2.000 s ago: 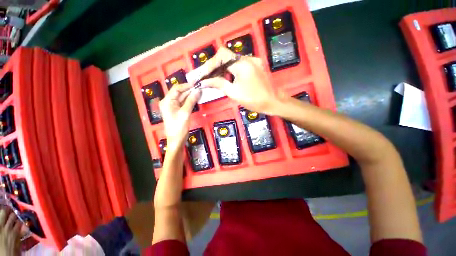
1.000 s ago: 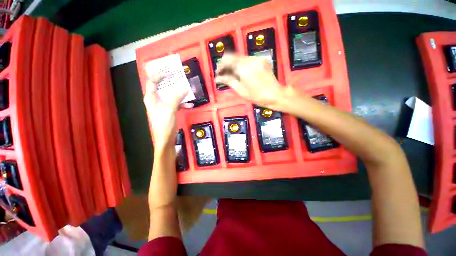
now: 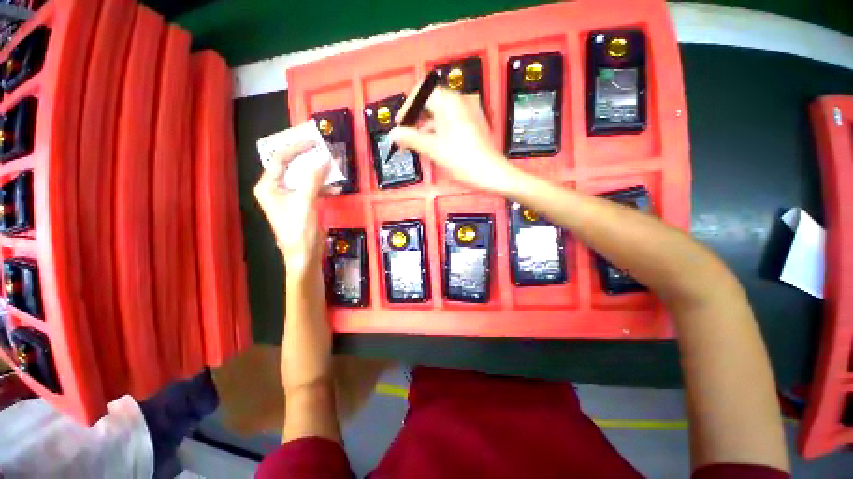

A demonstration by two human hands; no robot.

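Observation:
A red-orange foam tray (image 3: 561,323) lies in front of me with black phone units in two rows; each unit has a gold round spot and a silver-white area. My left hand (image 3: 295,192) holds a small white sticker sheet (image 3: 290,148) over the tray's left edge. My right hand (image 3: 449,136) holds a slim black tool (image 3: 418,98), its lower tip over a phone unit (image 3: 397,154) in the back row. Whether the tip touches the unit, or carries a sticker, I cannot tell. My right hand and forearm cover parts of some units.
A tall stack of red-orange trays (image 3: 159,206) stands at left, with phone units on its outer face. Another tray (image 3: 835,262) is at the far right. A folded white sheet (image 3: 804,253) lies beside it. A white rail (image 3: 748,30) and green conveyor are behind. A person's pale sleeve shows at lower left.
The tray sits further right in view. My left hand has separated from my right, still with the sheet. My right hand now has the tool tip over a back-row unit.

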